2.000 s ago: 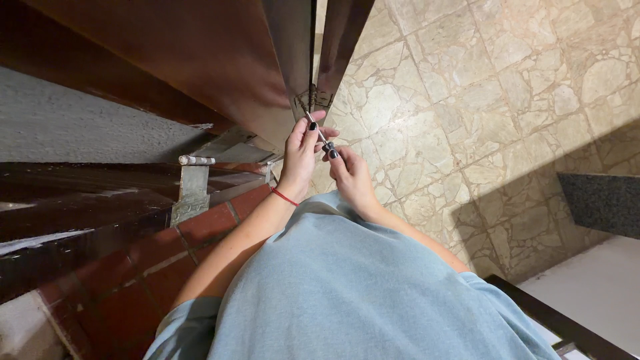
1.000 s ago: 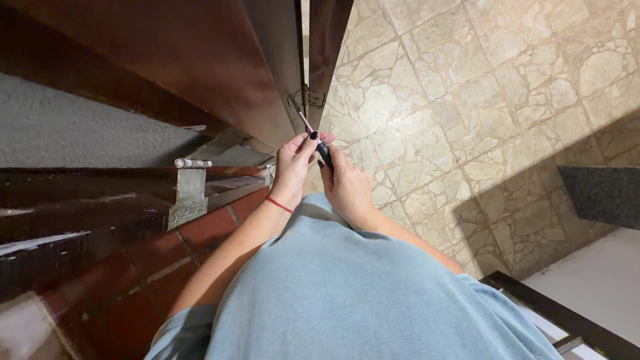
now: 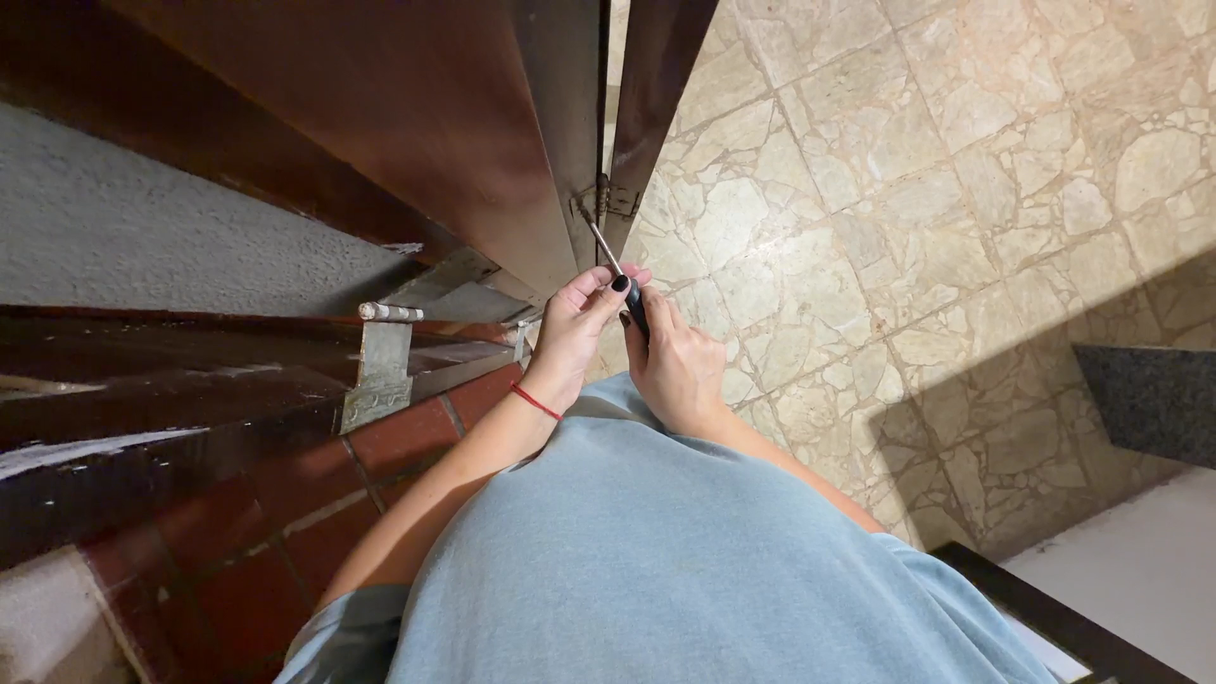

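A screwdriver (image 3: 635,302) with a dark handle and thin metal shaft points up and slightly left, its tip at a hinge (image 3: 602,198) on the edge of a dark brown door (image 3: 556,123). My right hand (image 3: 679,366) is closed around the handle. My left hand (image 3: 577,328), with a red band at the wrist, has its thumb and fingers at the place where shaft meets handle. Whether the tip sits in a screw is too small to tell.
A metal hinge (image 3: 386,356) juts from the dark frame at left, above red floor tiles (image 3: 408,442). Pale stone-patterned flooring (image 3: 807,237) spreads to the right. A dark grey slab (image 3: 1149,404) stands at the right edge.
Two seconds ago the screwdriver's handle showed between my separated hands; now my right hand wraps it, and my left fingers are around the base of the shaft.
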